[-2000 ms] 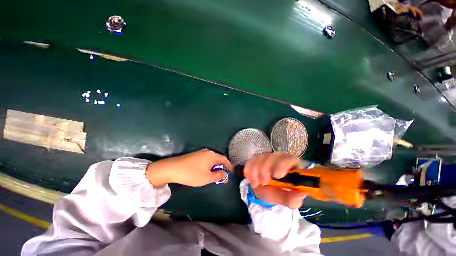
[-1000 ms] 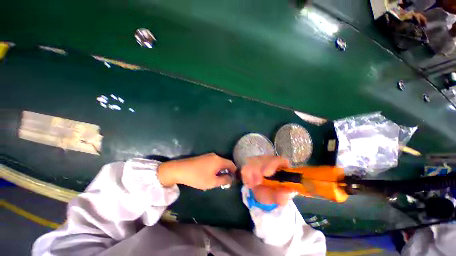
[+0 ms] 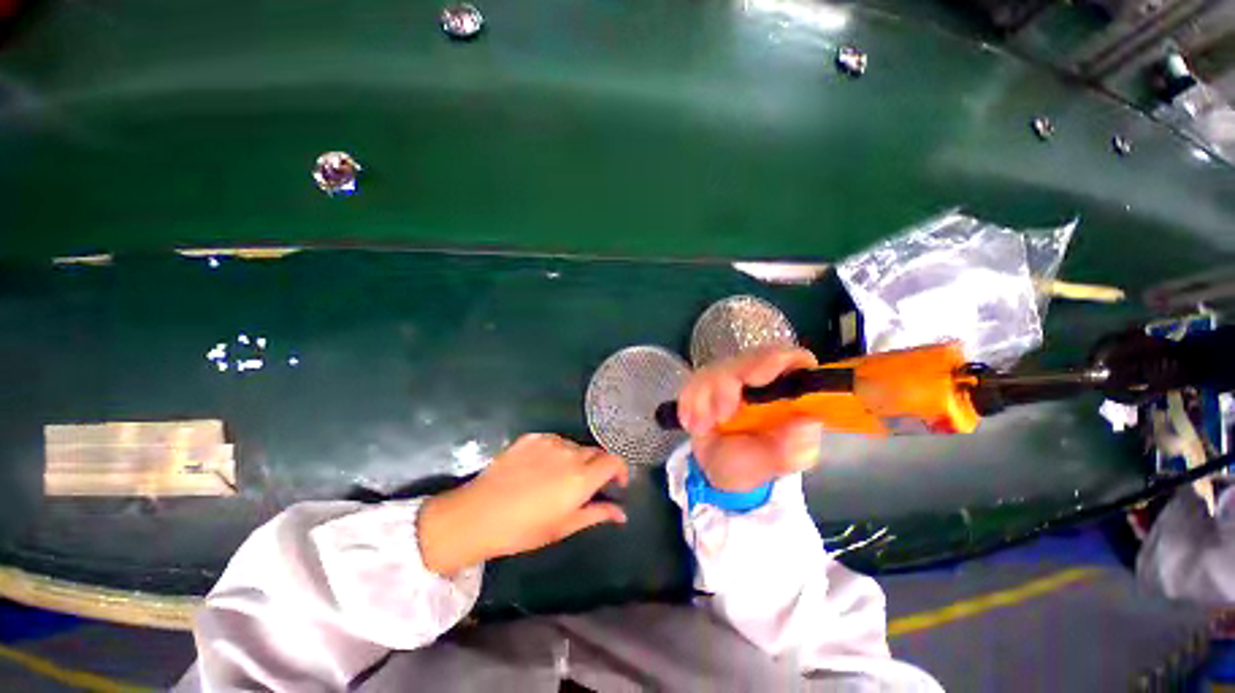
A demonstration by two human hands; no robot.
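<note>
My right hand [image 3: 752, 427], with a blue band at the wrist, grips the orange electric screwdriver [image 3: 901, 390]. Its black nose points left over the near dish. My left hand [image 3: 522, 501] is left of the dishes with thumb and fingers apart, and no unit shows in it. The left round screw dish [image 3: 634, 399] lies between my hands, partly behind the screwdriver nose. The right screw dish [image 3: 742, 329] lies behind my right hand. A small round metallic unit [image 3: 336, 171] lies on the green belt, and another unit [image 3: 461, 20] is farther back.
A clear plastic bag [image 3: 944, 291] lies right of the dishes. A beige strip [image 3: 136, 458] and small white parts [image 3: 241, 355] are at the left. More units [image 3: 851, 60] sit on the belt at the right. A dark cable runs right. A sleeve [image 3: 1192, 544] shows at the right edge.
The unit that was in my left fingers is gone from them, and the fingers have opened. The screwdriver nose has moved up, away from my left hand. An additional unit shows on the belt.
</note>
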